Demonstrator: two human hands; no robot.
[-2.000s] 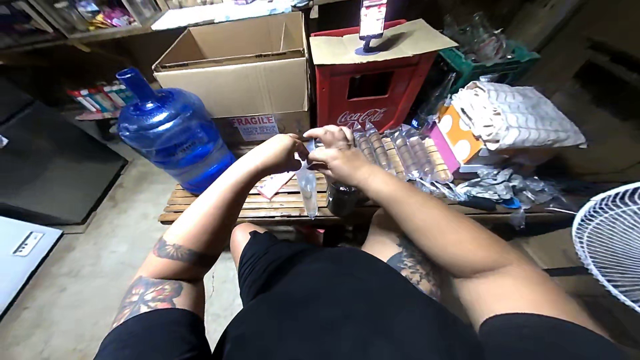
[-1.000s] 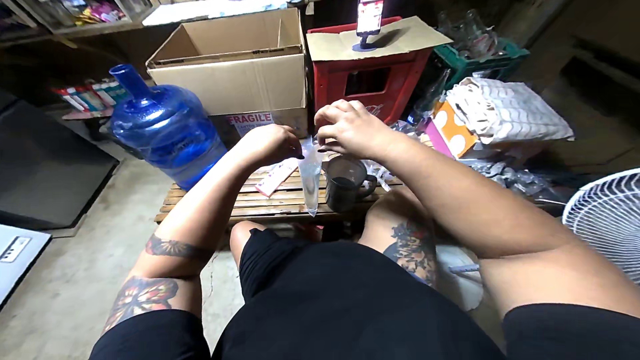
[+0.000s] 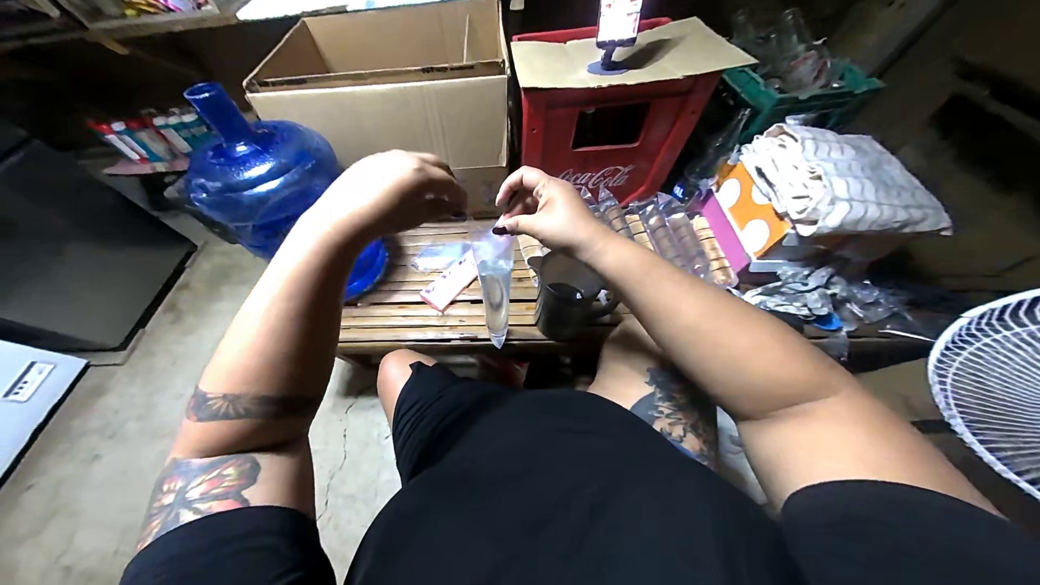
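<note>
A narrow clear plastic bag (image 3: 495, 296) with liquid in it hangs upright from the pinched thumb and fingers of my right hand (image 3: 540, 213). My left hand (image 3: 414, 195) is raised to the left of the bag's top, palm down with bent fingers; whether it holds anything does not show. Just right of the bag, a dark translucent mug (image 3: 565, 301) stands on the slatted bamboo bench (image 3: 406, 325). A pink and white packet (image 3: 449, 282) and some clear plastic (image 3: 440, 257) lie left of the bag.
Behind stand a blue water jug (image 3: 264, 179), an open cardboard box (image 3: 382, 114) and a red Coca-Cola crate (image 3: 609, 130) bearing a phone on a stand (image 3: 617, 28). Several bagged round biscuits (image 3: 682, 240) lie right of the mug. A white fan (image 3: 995, 390) is at far right.
My left hand has moved away from the top of the bag, leftward and up. The bag still hangs from my right hand.
</note>
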